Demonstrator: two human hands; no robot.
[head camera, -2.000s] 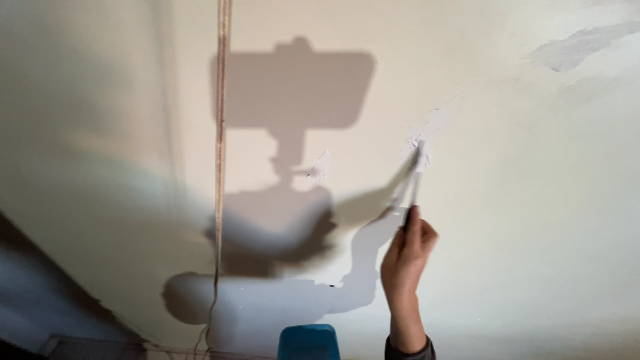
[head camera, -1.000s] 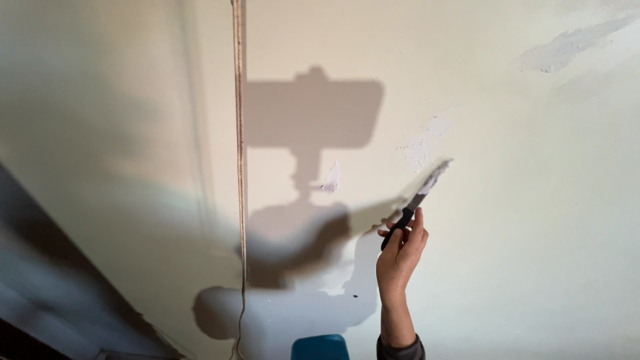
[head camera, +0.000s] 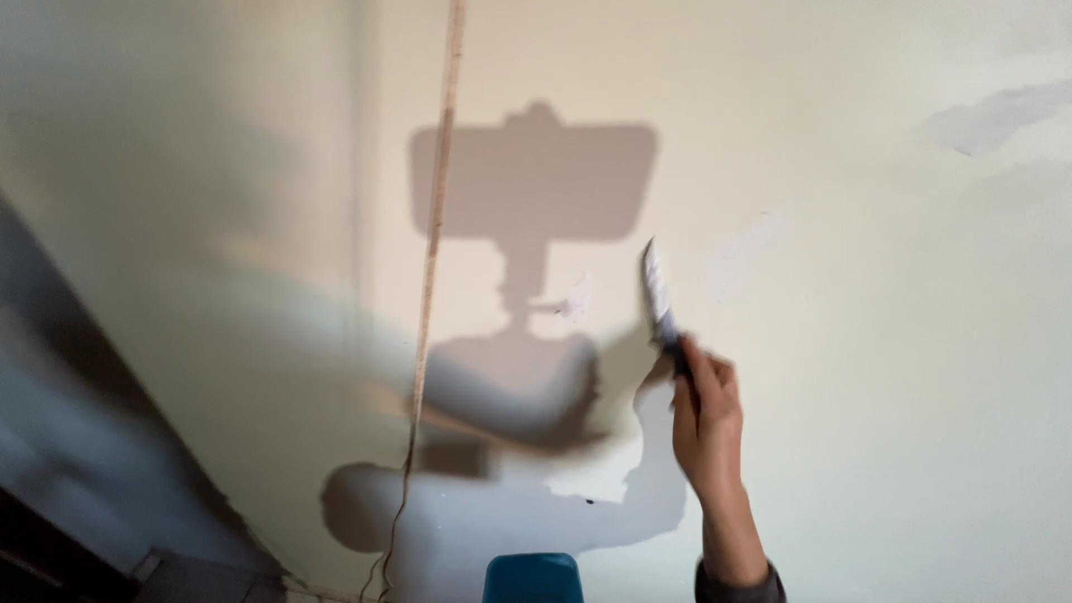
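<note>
My right hand (head camera: 710, 419), in a dark sleeve, is closed on the black handle of a putty knife (head camera: 659, 289). Its narrow blade points up and slightly left and carries whitish filler. Behind it stands a pale wall (head camera: 879, 377). Right of the blade is a faint whitish filler patch (head camera: 741, 255), and left of it a smaller filler patch (head camera: 576, 300) with a dark speck. Whether the blade touches the wall cannot be told. My left hand is outside the view.
A cord-like strip (head camera: 434, 226) runs down the wall and ends in a loose wire. At the bottom edge shows the top of a blue plastic object (head camera: 533, 578). A greyish patch (head camera: 997, 117) lies at upper right. Shadows of a person and a rectangular device fall across the wall.
The putty knife was on the right filler patch two seconds ago, then tilted up to the right; now it is off that patch, tilted to the left. The patch looks smoother and fainter.
</note>
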